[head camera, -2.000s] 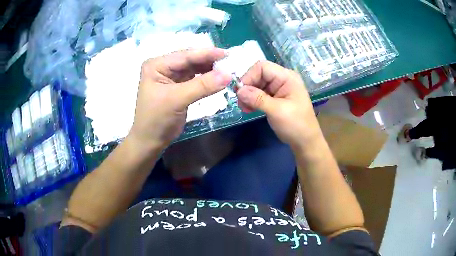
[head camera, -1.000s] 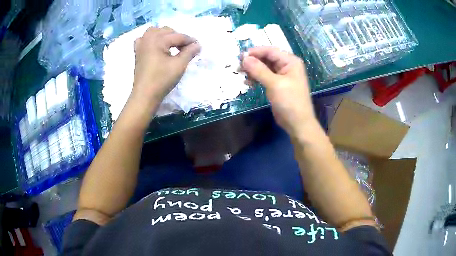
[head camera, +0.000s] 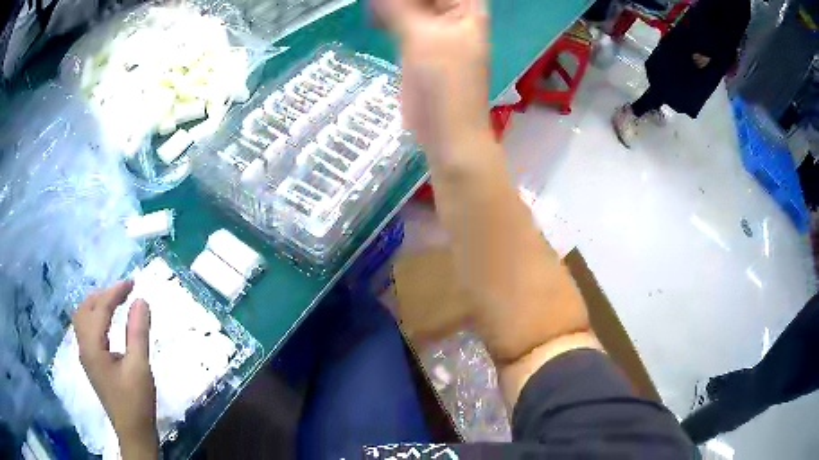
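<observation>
My left hand [head camera: 121, 359] is over the heap of small white parts [head camera: 184, 346] in the centre tray, at lower left. Its thumb and fingers are apart, and I see nothing held. My right hand [head camera: 435, 11] is at the top edge, partly cut off and blurred; whether it holds something cannot be told. My right forearm crosses beside the stacked inner-unit trays [head camera: 310, 243], which hold two rows of slim white parts. Two loose white bodies [head camera: 224, 265] lie side by side between the heap and these trays. Another white piece [head camera: 150, 225] lies behind them.
An open bag of cream parts [head camera: 171, 76] is at the back left, beside a large clear bag [head camera: 40, 198]. A cardboard carton [head camera: 431, 292] with clear plastic inside is below the bench edge. Red stools [head camera: 561, 72] and a person in dark clothes [head camera: 687, 63] are beyond.
The view has swung right. My right hand has moved away from the heap to the top edge. My left hand's fingers have opened. The blue tray has left view and the cream parts have come in.
</observation>
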